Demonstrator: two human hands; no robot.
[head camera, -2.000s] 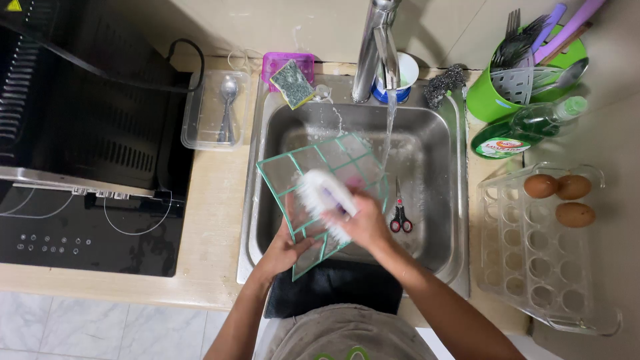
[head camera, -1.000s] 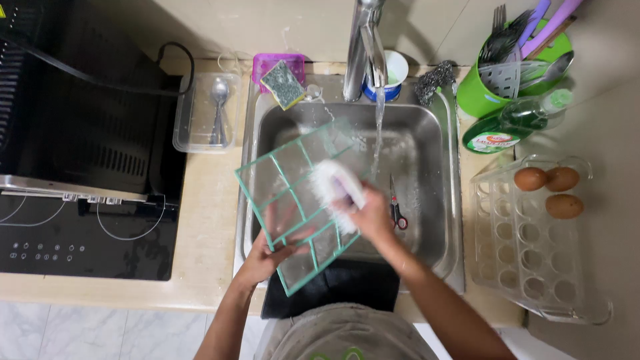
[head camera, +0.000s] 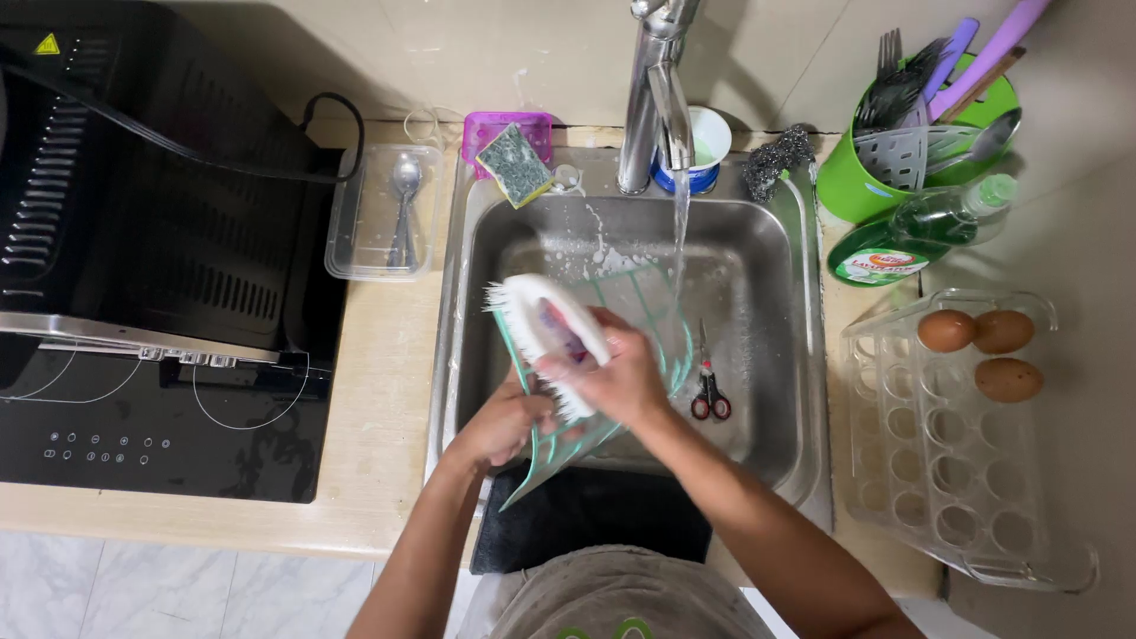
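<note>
My left hand (head camera: 508, 424) grips the near left edge of a flexible clear sheet with green lines (head camera: 635, 306), bent above the steel sink (head camera: 772, 235). In my right hand (head camera: 617, 373) is a white scrub brush (head camera: 535, 328) with a handle loop, its bristles against or just over the sheet's left edge. Water runs from the chrome faucet (head camera: 678, 133) behind the sheet. Red-and-black scissors (head camera: 710, 395) lie in the basin to the right of the sheet. Soap suds cling to the basin's back wall. The brush and my hands hide part of the sheet.
Behind the sink are a sponge (head camera: 515, 166) on a purple dish, a white-and-blue tub (head camera: 707, 142) and steel wool (head camera: 774, 161). On the right stand a green utensil cup (head camera: 839, 182), dish soap (head camera: 923, 231) and an egg tray (head camera: 941, 444). A plastic container (head camera: 342, 240) with spoons is left.
The sheet, flatter and facing up earlier, is now bent and more steeply tilted. My right hand has brought the brush from the sheet's middle to its left edge.
</note>
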